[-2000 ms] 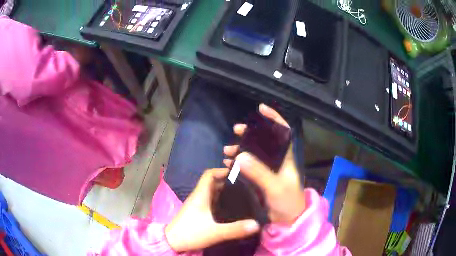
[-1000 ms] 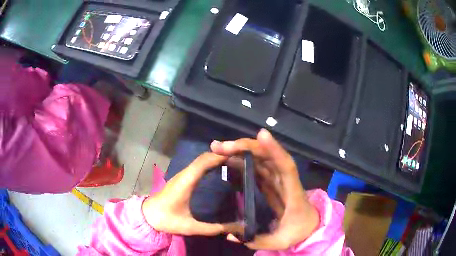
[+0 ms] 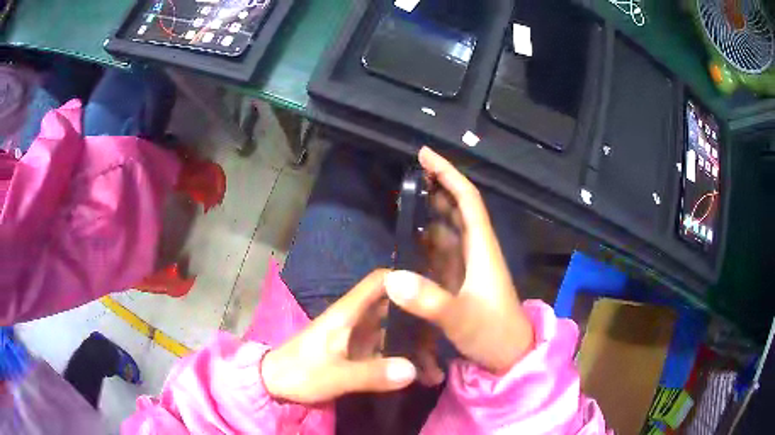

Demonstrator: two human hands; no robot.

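A dark smartphone [image 3: 406, 246] stands nearly edge-on between my hands, low above my lap; the camera bump shows at its top end. My right hand [image 3: 476, 289] holds it from the right, thumb across its edge. My left hand [image 3: 336, 353] is at its lower left, thumb and fingers around the lower part. A black foam tray [image 3: 544, 174] on the green bench holds two dark phones [image 3: 531, 93] with white labels, and a lit phone [image 3: 698, 174] at the right. One pocket [image 3: 636, 127] between them is empty.
Another tray with a lit phone [image 3: 200, 21] lies upper left. A neighbour in a pink smock [image 3: 93, 212] sits at left. A green fan [image 3: 735, 38] and white cords [image 3: 629, 10] are upper right. A blue crate [image 3: 582, 280] with cardboard [image 3: 625, 361] is below the bench.
The phone has turned from showing its dark face to edge-on, and now stands more upright with its camera end up. My right thumb has moved onto its edge. The view has shifted slightly.
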